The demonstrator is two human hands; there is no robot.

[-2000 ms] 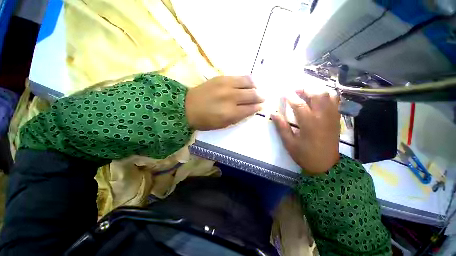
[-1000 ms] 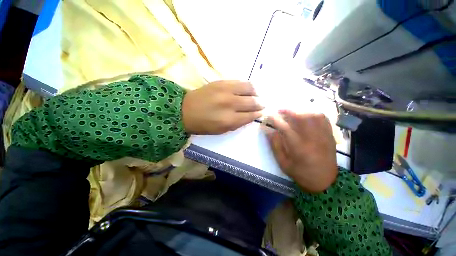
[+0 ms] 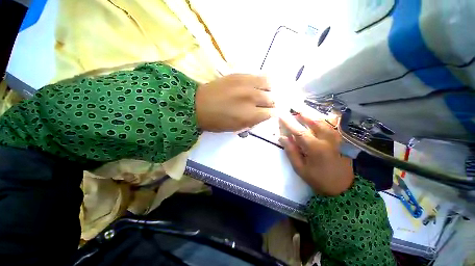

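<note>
My left hand (image 3: 234,102) lies palm down on the yellow fabric (image 3: 125,39) at its right end, left of the needle area. The fabric looks white under the lamp. My right hand (image 3: 317,150) is just below the presser foot area (image 3: 328,105) of the sewing machine (image 3: 385,62), fingers bent and pointing to the left hand. The glare and the fingers hide what lies between the fingertips, so I cannot tell whether either hand grips cloth. Both forearms wear green patterned sleeves.
A black phone (image 3: 376,169) lies right of my right hand. Blue-handled snips (image 3: 409,197) and a red stick (image 3: 405,160) lie at the right. A ruler strip (image 3: 245,189) runs along the table's front edge. Crumpled yellow cloth (image 3: 112,195) hangs below my left forearm.
The view has shifted, showing more of the machine head. My right hand has moved away from beside the needle, towards the front edge, then slightly back up, with its fingers more spread.
</note>
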